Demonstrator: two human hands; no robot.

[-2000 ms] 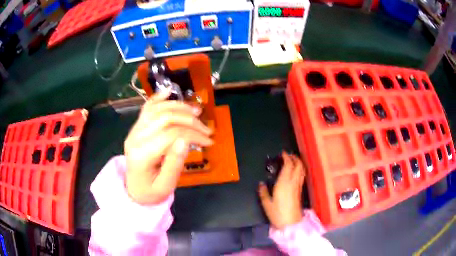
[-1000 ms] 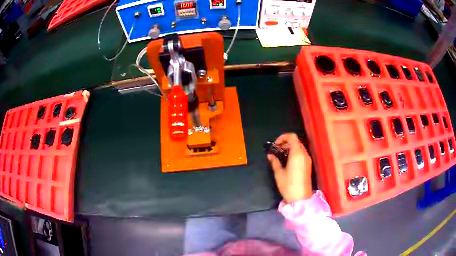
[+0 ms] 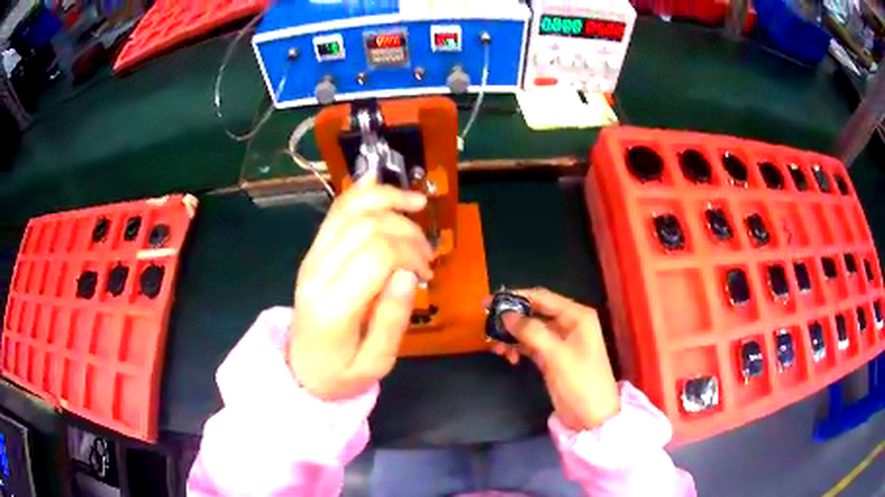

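Observation:
The orange test fixture point(image 3: 470, 281) stands at the centre of the bench. My left hand point(image 3: 361, 281) is closed around its clamp handle, whose red grip is hidden behind the fingers. The silver linkage point(image 3: 378, 160) shows above the hand. The fixture nest point(image 3: 423, 316) shows partly, low on the base beside my left hand. My right hand point(image 3: 558, 340) holds a black watch unit point(image 3: 507, 314) between thumb and fingers, just right of the orange base and apart from the nest.
The thick foam tray point(image 3: 679, 302) with many black units stands at the right. The thinner foam tray point(image 3: 97, 330) with several units lies at the left. The blue tester box point(image 3: 417, 73) and white power supply point(image 3: 579, 58) stand behind the fixture.
My left hand has come back into view and onto the clamp handle. My right hand has moved left with the watch unit, closer to the fixture base. The view has shifted slightly.

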